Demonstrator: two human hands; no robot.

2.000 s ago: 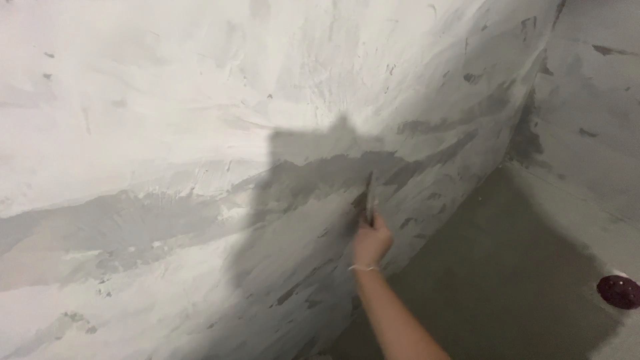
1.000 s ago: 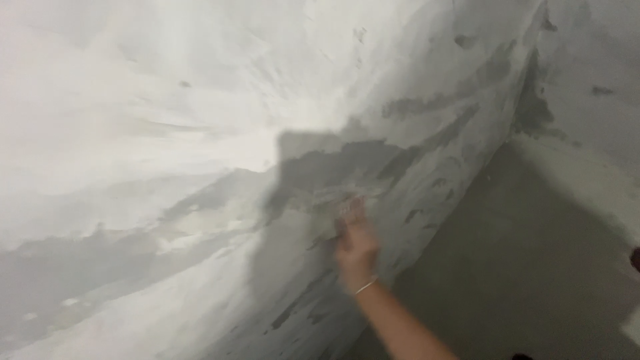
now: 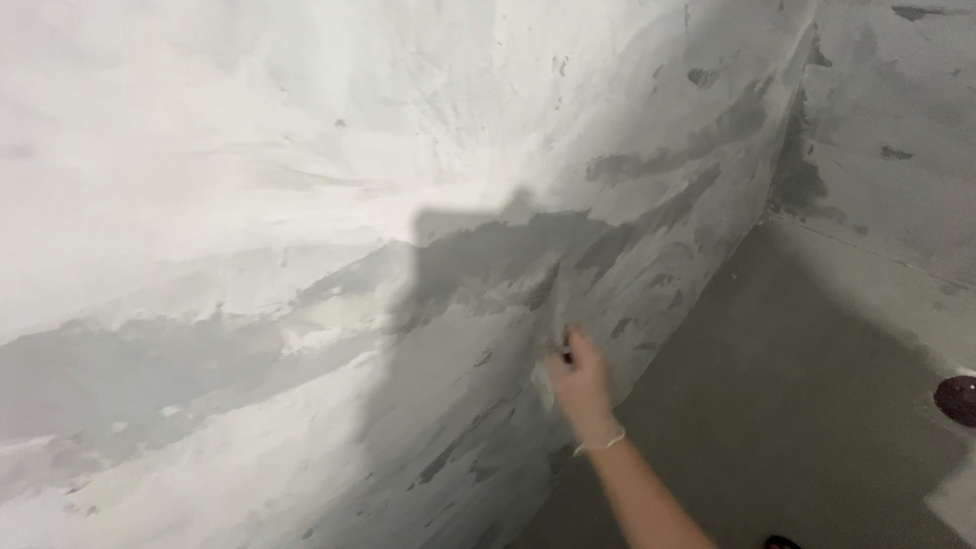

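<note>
My right hand (image 3: 583,381), with a thin pale band at the wrist, is closed around the dark handle of a thin-bladed tool, likely a putty knife (image 3: 560,305). The blade is blurred and points up against or close to the wall (image 3: 473,343), whose surface is patched with pale and darker grey plaster. Whether the blade touches the wall cannot be told. A dark shadow falls on the wall around the hand. My left hand is out of view.
A second patchy wall (image 3: 900,152) meets the first in a corner at upper right. Below lies the grey-green floor (image 3: 732,396), with a dark round object (image 3: 957,400) at the right edge. A small dark thing (image 3: 781,542) shows at the bottom edge.
My right hand moved up and left along the wall, then lower and to the right, still with the tool. The view has shifted slightly.
</note>
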